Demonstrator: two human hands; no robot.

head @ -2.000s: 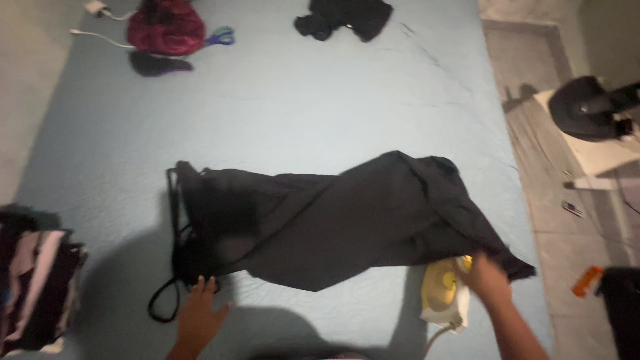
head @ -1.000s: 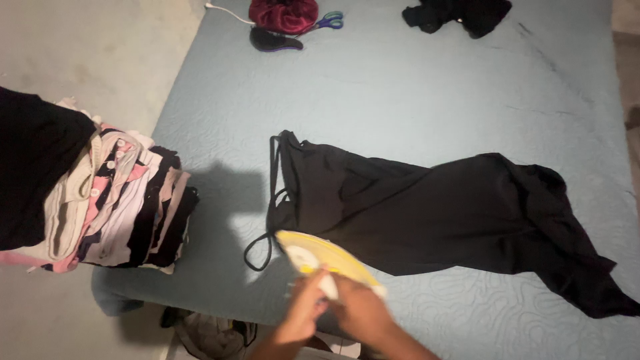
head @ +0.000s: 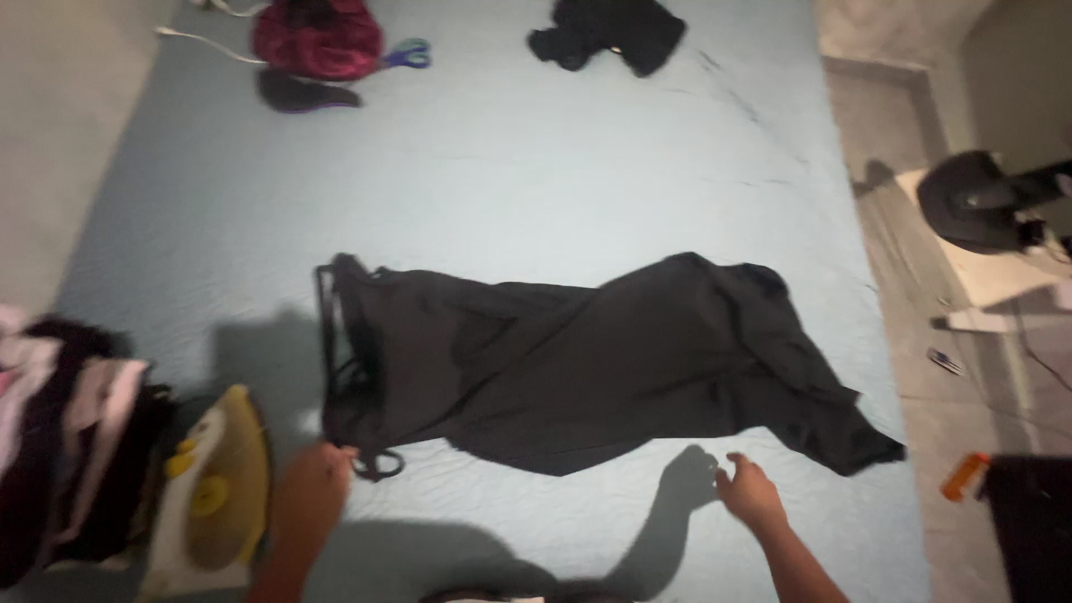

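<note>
A black strappy garment (head: 586,360) lies spread across a light blue bed cover (head: 502,176), its straps toward the left and its narrow end at the right. My left hand (head: 318,481) pinches the garment's lower left corner beside a strap loop. My right hand (head: 748,490) is just below the garment's lower right edge, fingers apart, holding nothing. Left of my left hand, a yellow and white clothes iron (head: 213,494) stands by a stack of folded clothes (head: 84,444).
At the far left are a dark red velvety item (head: 318,38), blue-handled scissors (head: 408,54), a dark hairbrush (head: 301,92) and a white cable (head: 209,43). A crumpled black cloth (head: 615,33) lies at the far side. Beyond the right edge are a black fan-like object (head: 971,201) and an orange item (head: 965,477).
Both hands were on the iron a second ago; it now stands at the left, released. My left hand has taken the garment's corner and my right hand has moved right. The view has shifted.
</note>
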